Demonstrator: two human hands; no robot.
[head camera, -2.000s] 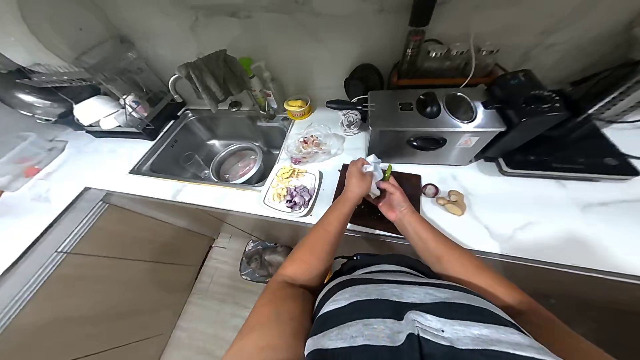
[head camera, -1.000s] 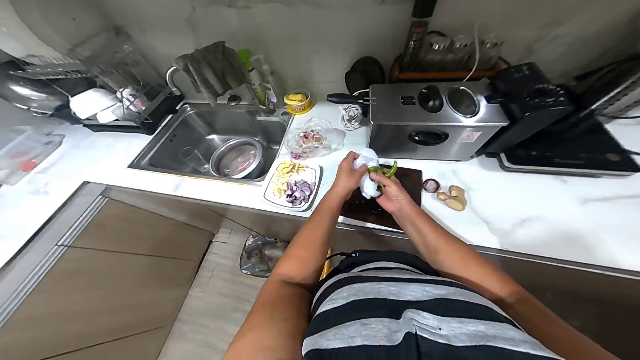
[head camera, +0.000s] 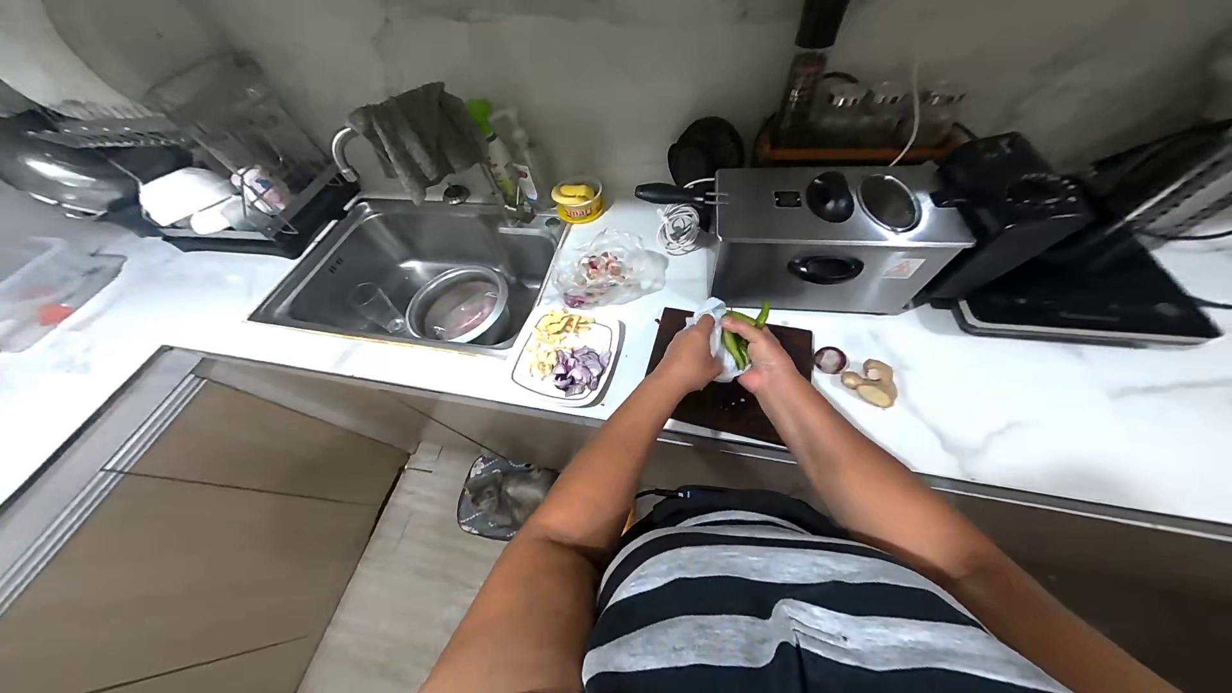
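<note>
My left hand (head camera: 691, 356) is closed on a thin white plastic bag (head camera: 729, 366) above the dark cutting board (head camera: 735, 412). Green chili peppers (head camera: 739, 339) stick out of the bag, and my right hand (head camera: 765, 358) grips them at its opening. Left of the board, a square white plate (head camera: 589, 393) holds chopped yellowish pieces (head camera: 553, 332) and diced purple onion (head camera: 579, 370). To the board's right lie a cut red onion (head camera: 830, 360) and ginger root (head camera: 874, 383). My fingers partly hide the peppers.
A clear plastic bag with scraps (head camera: 608, 270) lies behind the plate. The steel sink (head camera: 371, 252) holds a metal pot (head camera: 457, 306) and a drinking glass (head camera: 377, 310). Behind the board stands a steel appliance (head camera: 828, 272). On the floor, a cat (head camera: 512, 493) lies on a mat.
More of the green peppers shows now between my hands, outside the white bag. Both hands have stayed over the board.
</note>
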